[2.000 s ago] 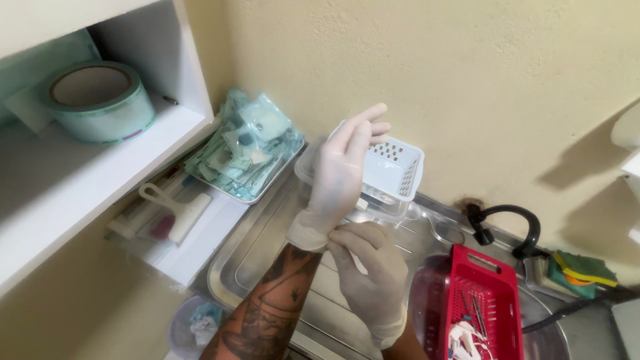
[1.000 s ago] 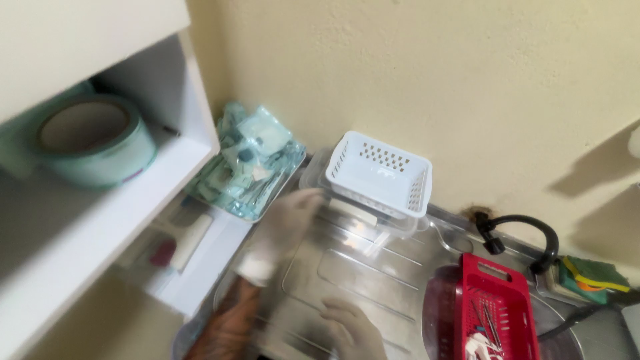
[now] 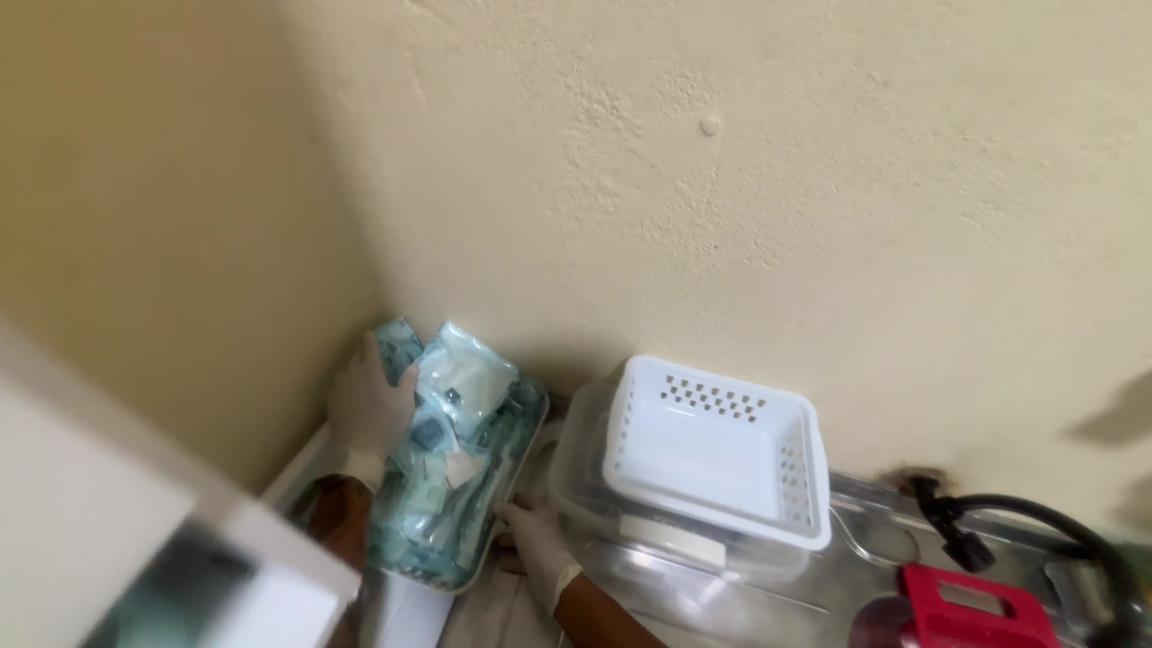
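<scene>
A tray heaped with blue-green clear-fronted pouches stands in the corner by the wall. My left hand, in a pale glove, lies against the pouches on the tray's left side, fingers toward the wall; whether it grips one is unclear. On the opposite side, my right hand, gloved too, has its fingertips at the tray's right edge; its lower fingers are partly hidden. Right of the tray, a white plastic basket with a pierced rim sits on a clear plastic container.
A white shelf edge juts in at lower left, close to my left forearm. The steel drainboard runs along the wall. At lower right are a red plastic basket and a black faucet.
Both hands have moved from the drainboard to the tray of pouches, one on each side. Two seconds ago my right hand was at my left wrist. The view has shifted strongly.
</scene>
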